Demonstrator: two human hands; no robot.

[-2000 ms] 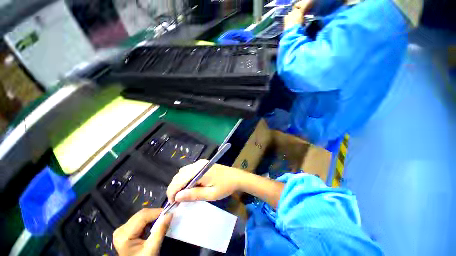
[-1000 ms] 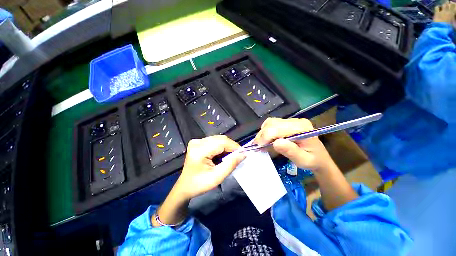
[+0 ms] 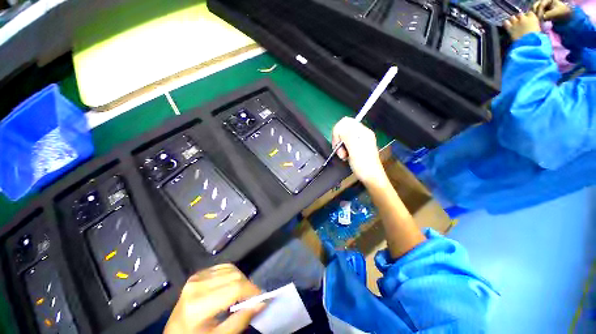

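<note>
My right hand [image 3: 356, 145] holds silver tweezers [image 3: 377, 95] at the right end of the black foam tray [image 3: 258, 168]. The tweezer tip is near the lower right corner of the rightmost phone assembly [image 3: 281, 151]; whether it touches cannot be told. My left hand [image 3: 212, 301] pinches a small white sheet [image 3: 284, 312] below the tray's front edge. Several phone assemblies lie in the tray pockets, with camera lenses at their far ends and white and orange marks on their panels.
A blue bin [image 3: 47, 140] with pale pieces stands at left. A yellow-green board [image 3: 157, 49] lies behind the tray. Stacked foam trays [image 3: 366, 65] are at upper right. An open carton [image 3: 408, 196] sits below the bench edge. Another person's blue sleeves [image 3: 542, 107] are at right.
My right hand has moved away from the white sheet to the rightmost phone assembly with the tweezers. My left hand still holds the sheet, now lower left in view. The view has shifted.
</note>
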